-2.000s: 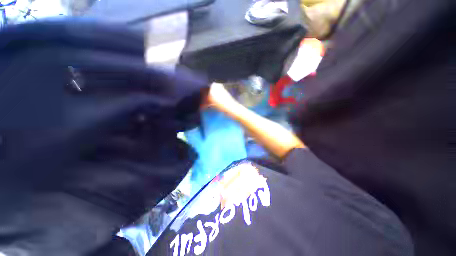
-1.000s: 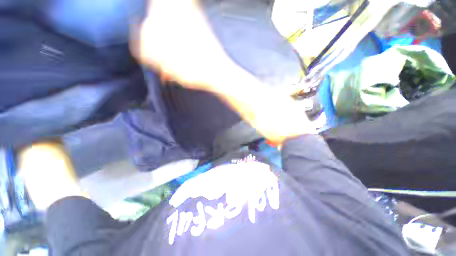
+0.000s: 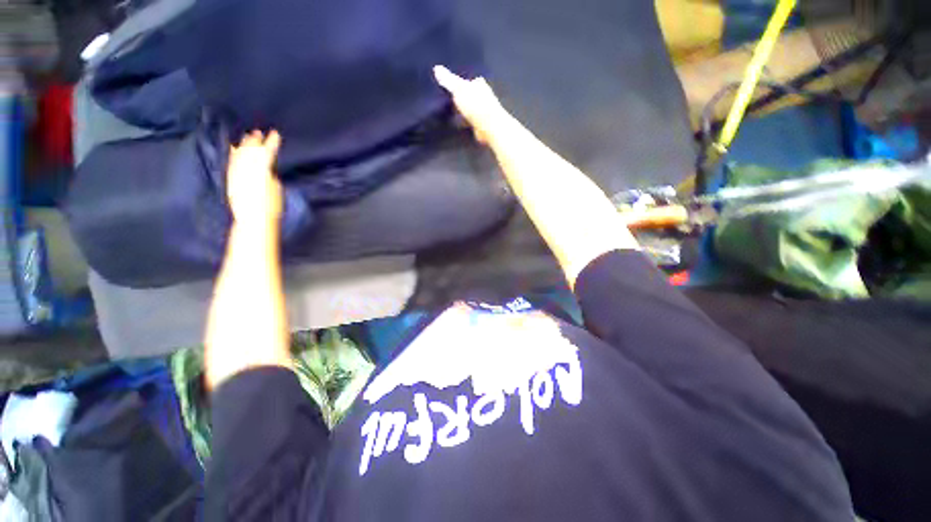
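A dark navy garment (image 3: 327,71) lies spread and partly folded on the grey padded pressing table (image 3: 582,92), in front of me. My left hand (image 3: 255,173) is at the garment's near left edge, with its fingertips on the cloth. My right hand (image 3: 470,102) is at the garment's right side, with the thumb or a finger pointing up and the others hidden or blurred. Whether either hand grips the cloth is hard to tell.
Green sacks (image 3: 796,235) stand right of the table, and another (image 3: 332,372) shows below its near edge. A yellow bar (image 3: 755,76) and a brown wooden handle-like piece (image 3: 653,216) are at the right. Dark garments (image 3: 112,449) lie at the lower left.
The view has turned and steadied over the pressing table. Both hands have moved onto the navy garment; my left hand came up from the lower left, where it was away from the cloth.
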